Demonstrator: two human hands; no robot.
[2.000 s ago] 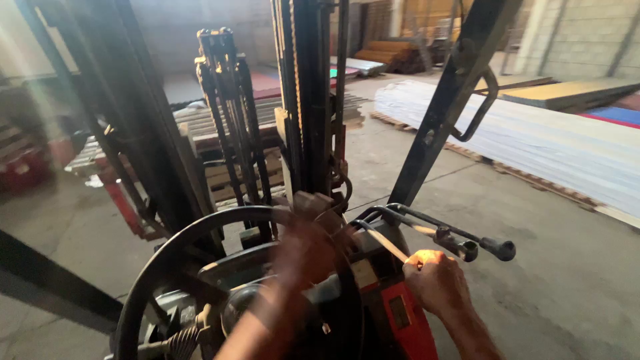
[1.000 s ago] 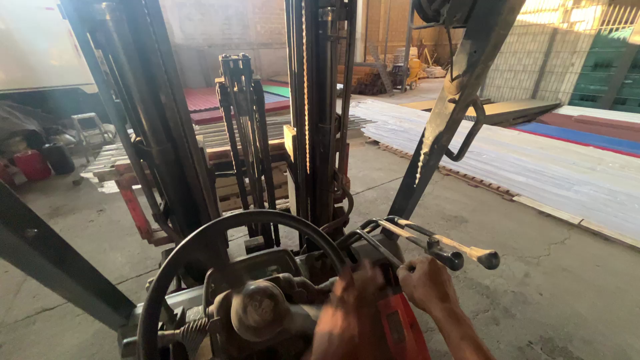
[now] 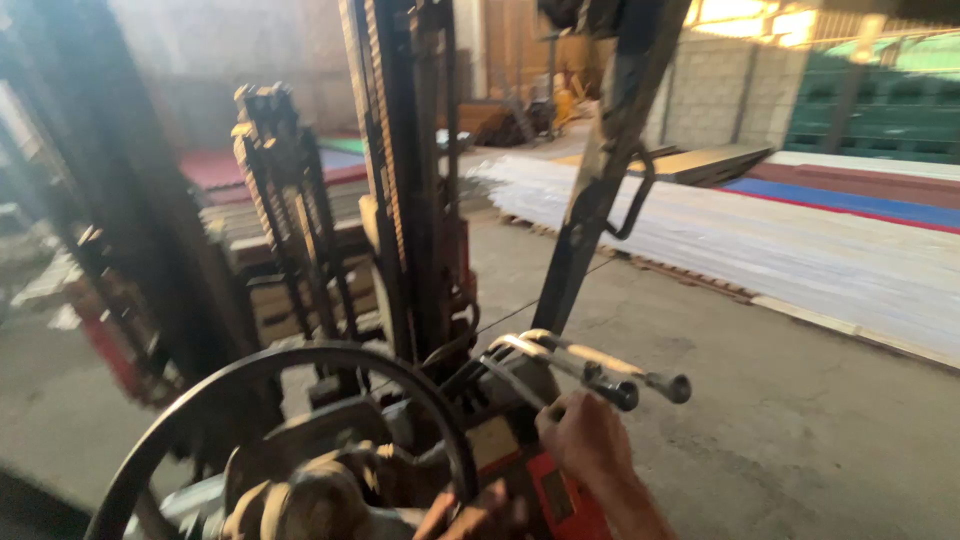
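Observation:
In the head view, my left hand (image 3: pixel 476 514) is at the lower right of the black steering wheel (image 3: pixel 300 356) of a forklift, blurred and cut off by the bottom edge, its fingers around the rim. My right hand (image 3: pixel 585 439) is closed on the end of the nearest hydraulic control lever (image 3: pixel 514 381). Two more levers with black knobs (image 3: pixel 679 388) stand just beyond that hand. Ahead rises the forklift's mast (image 3: pixel 416 180) with its chain (image 3: pixel 386 135). Behind the mast, stacked boards (image 3: pixel 247 229) show in part.
A long low stack of pale sheets (image 3: pixel 750 232) lies on pallets at the right, with blue and brown sheets (image 3: pixel 855 202) beyond it. The forklift's front pillar (image 3: pixel 600 172) with a grab handle (image 3: pixel 637 195) crosses the view. Further back stands a block wall (image 3: pixel 709 90).
My left hand has moved from the wheel's top, two seconds ago, down to its lower right side. My right hand has stayed at the lever. The view of the surroundings has shifted.

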